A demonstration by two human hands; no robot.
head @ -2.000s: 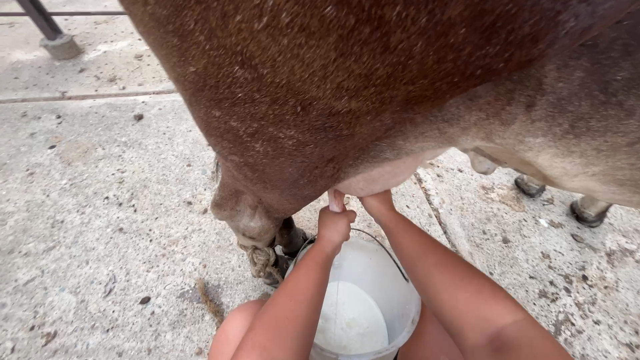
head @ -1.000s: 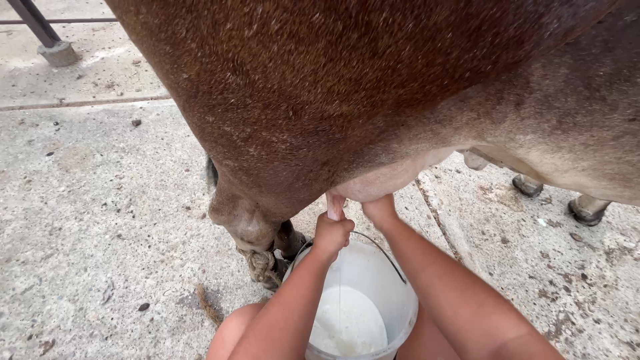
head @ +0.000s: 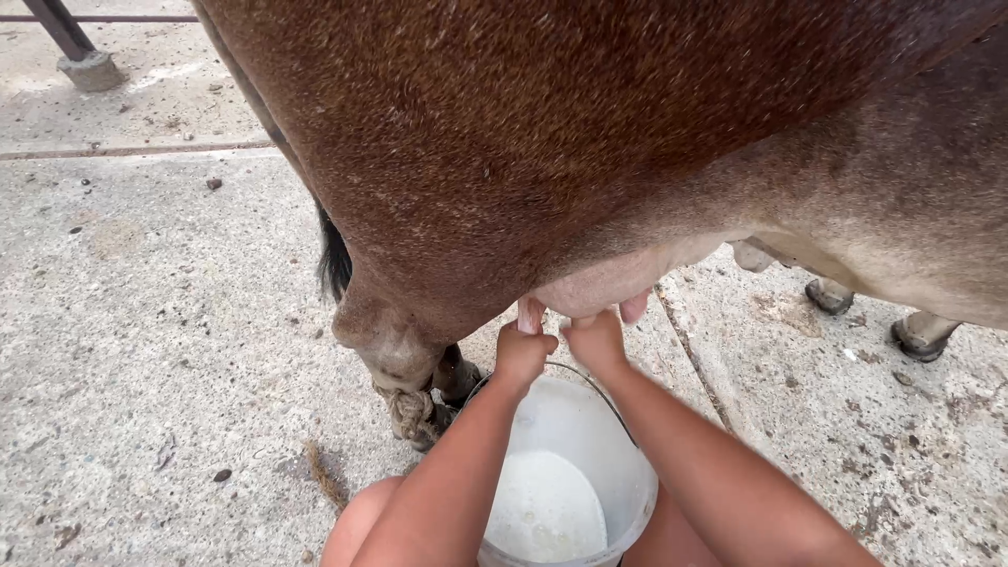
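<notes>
A brown cow [head: 488,134] stands across the view, its pale udder [head: 602,282] hanging low at the centre. My left hand [head: 523,354] is closed around one teat, whose upper part shows pink above the fist. Just to its right, my right hand [head: 596,340] is closed on another teat against the udder, mostly hidden by the fingers. One more pink teat [head: 635,305] hangs free beside it. Below both hands a white plastic bucket [head: 630,480] with a wire handle sits between my knees, with frothy milk [head: 545,504] in it.
Rope [head: 411,411] binds the cow's hind legs left of the bucket, and a frayed rope end [head: 324,472] lies on the concrete floor [head: 173,331]. The black tail tip [head: 335,256] hangs behind the hind leg. Front hooves [head: 921,339] stand at right, a metal post [head: 59,30] at upper left.
My right hand has shifted slightly down from the udder, and a teat beside it now shows. The tail tip has come into sight behind the hind leg. My left hand stays on its teat.
</notes>
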